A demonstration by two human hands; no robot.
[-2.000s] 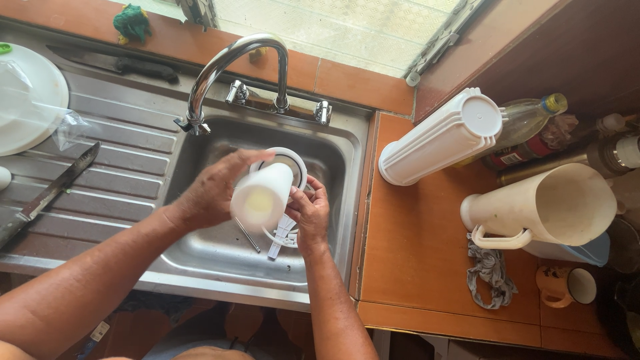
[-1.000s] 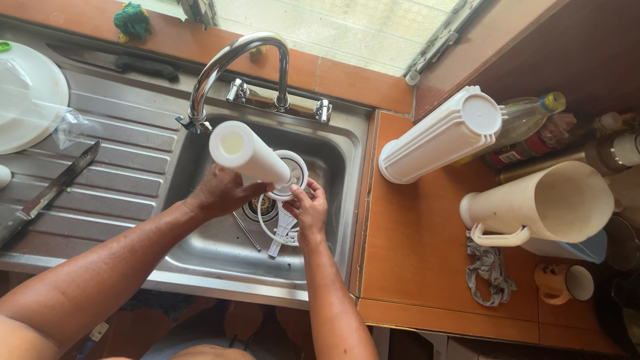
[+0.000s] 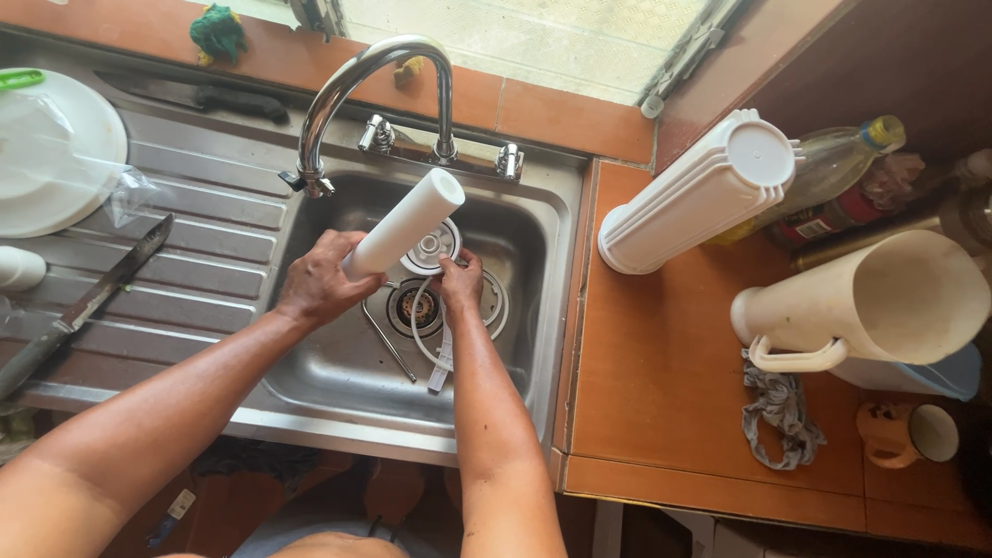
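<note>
Over the steel sink, my left hand (image 3: pixel 327 275) grips the lower end of a white cylindrical filter cartridge (image 3: pixel 407 221), whose upper end leans to the right and shows a round hole. My right hand (image 3: pixel 460 280) holds a round white plastic filter cap (image 3: pixel 431 246) by its lower right edge, its ribbed inside facing up. The cartridge passes close to the cap; whether they touch I cannot tell. Below, white tubing (image 3: pixel 419 329) curls by the drain, partly behind my right wrist. A white ribbed filter housing (image 3: pixel 697 194) stands on the tiled counter at right.
A chrome faucet (image 3: pixel 372 58) arches over the sink (image 3: pixel 349 387), where a thin metal rod (image 3: pixel 389 341) lies. Two knives (image 3: pixel 101 287) and white plates (image 3: pixel 116 139) rest on the drainboard. A beige pitcher (image 3: pixel 821 302), a grey rag (image 3: pixel 783 418) and an orange mug (image 3: pixel 891 434) occupy the right counter.
The cartridge, which one second ago leaned to the left above the cap, now leans to the right. My left hand has turned with it. My right hand still holds the cap.
</note>
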